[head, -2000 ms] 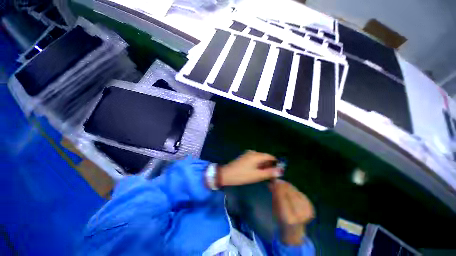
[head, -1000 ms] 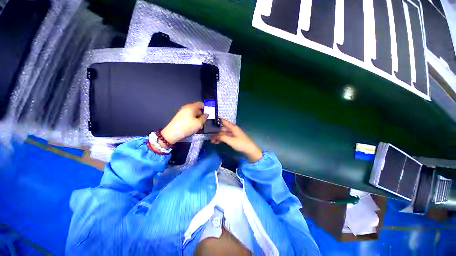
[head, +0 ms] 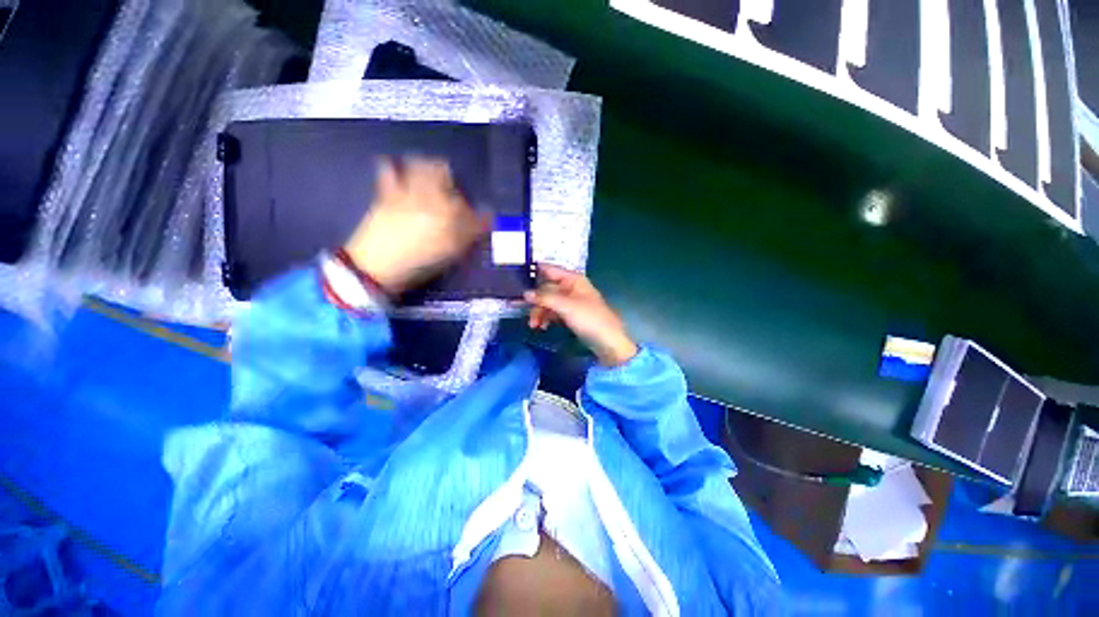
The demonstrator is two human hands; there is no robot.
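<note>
A flat black screen panel (head: 313, 193) lies on a bubble wrap sheet (head: 564, 181) on the green bench. A small blue-and-white label (head: 510, 246) lies on the panel near its right end. My left hand (head: 418, 225) is over the middle of the panel, left of the label. It is motion-blurred, so its fingers and any contact are unclear. My right hand (head: 576, 311) is at the panel's lower right corner, with fingertips at the edge and fingers apart. Nothing is visible in it.
A pile of bubble wrap (head: 145, 181) stands at the left. A die-cut sheet with black strips (head: 892, 72) is at the upper right. A blue-and-yellow packet (head: 906, 357) and a framed stack of black pieces (head: 986, 412) lie at the right. A brown box with white papers (head: 886, 512) stands below.
My left hand has moved off the label, up and to the left over the panel. My right hand stays near the lower right corner. Earlier, both hands were together over the bench.
</note>
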